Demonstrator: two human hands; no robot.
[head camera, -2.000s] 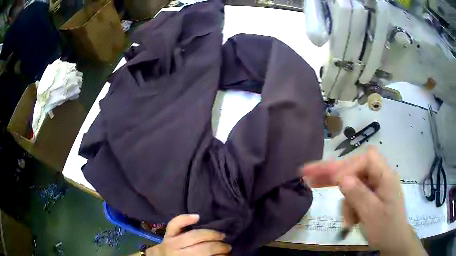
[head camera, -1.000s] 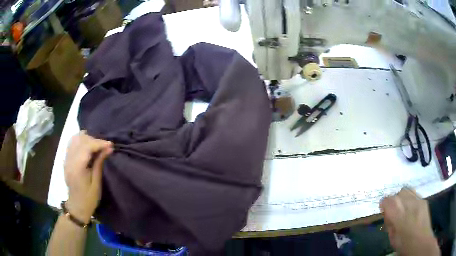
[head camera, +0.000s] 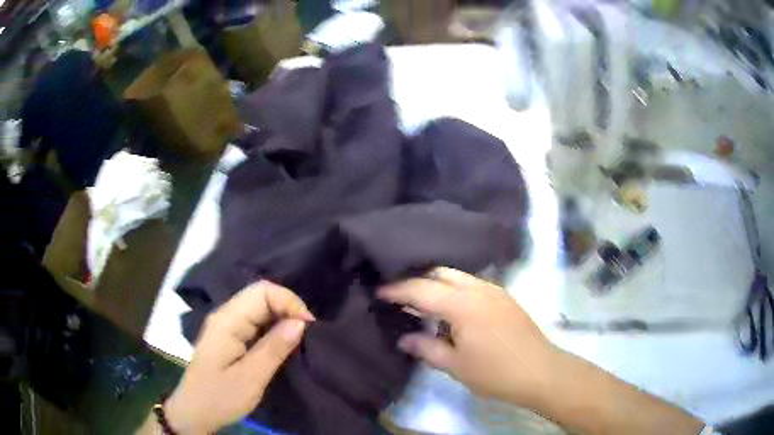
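Note:
A dark purple-grey garment (head camera: 339, 195) lies bunched over the left part of the white table. My left hand (head camera: 246, 353) is over its lower left part, thumb and forefinger pinched together at the cloth; whether a fold or a thread is between them is hard to see. My right hand (head camera: 475, 336) is over the garment's lower middle, thumb and fingers apart around a dark bit of cloth; whether it grips is blurred. Black thread snips (head camera: 624, 259) lie on the machine bed to the right.
The sewing machine head (head camera: 586, 76) stands at upper right. Black-handled shears (head camera: 755, 314) lie at far right. Brown cardboard boxes (head camera: 182, 102) stand on the floor at left, one with white cloth (head camera: 127, 204). A blue rim (head camera: 263, 427) shows below the table edge.
My right hand has come from the table's front right edge onto the garment. My left hand has moved right along the cloth. The garment is bunched differently, and the view has shifted.

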